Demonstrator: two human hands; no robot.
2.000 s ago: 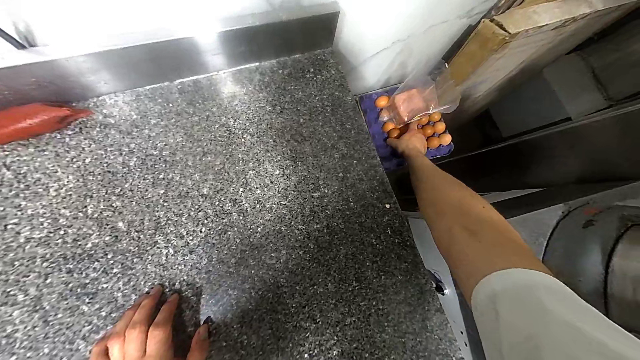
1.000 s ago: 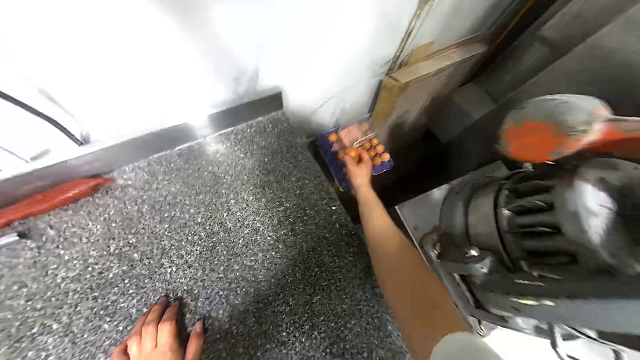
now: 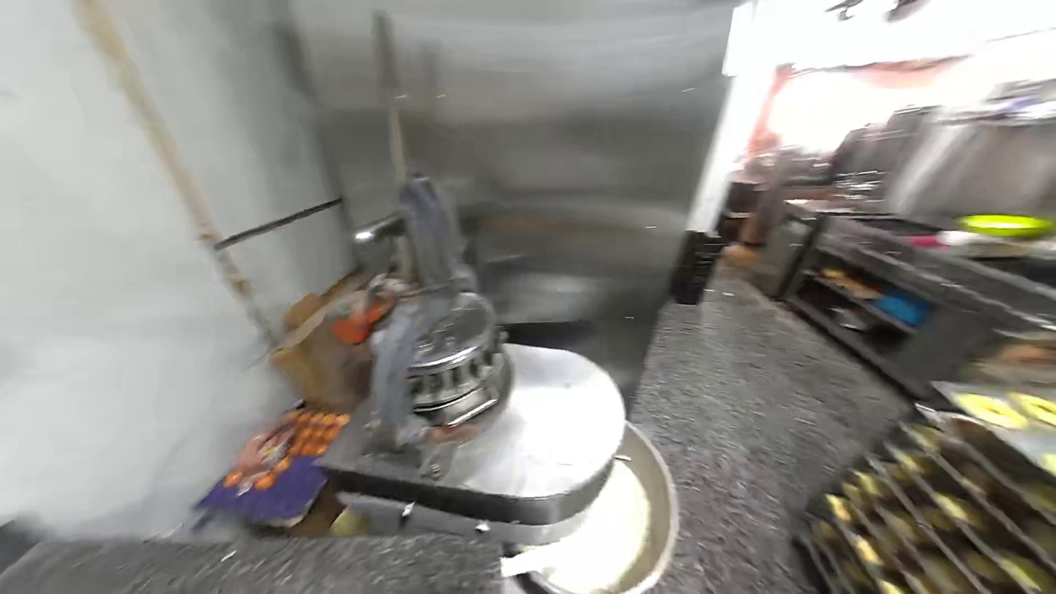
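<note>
Neither of my hands shows in the head view now. At the lower left, eggs (image 3: 315, 431) and a pink item in clear plastic (image 3: 262, 452) lie on a purple egg tray (image 3: 272, 488). Beside the tray stands a large metal machine with a round ribbed housing (image 3: 456, 351) and a pale rounded top (image 3: 557, 417). Below that top, a large round bowl (image 3: 667, 503) holds a pale cream-coloured mass (image 3: 615, 528). The picture is blurred by motion.
A speckled grey counter (image 3: 272, 565) crosses the bottom left. A cardboard box (image 3: 318, 363) stands behind the machine. To the right are a speckled grey floor (image 3: 718, 412), a rack of trays with yellowish food (image 3: 932, 511) and a dark shelved counter (image 3: 874, 318). A black crate (image 3: 695, 266) stands farther back.
The view has swung far to the right and up. My right hand, earlier at the eggs, and my left hand, earlier on the counter, are both out of view.
</note>
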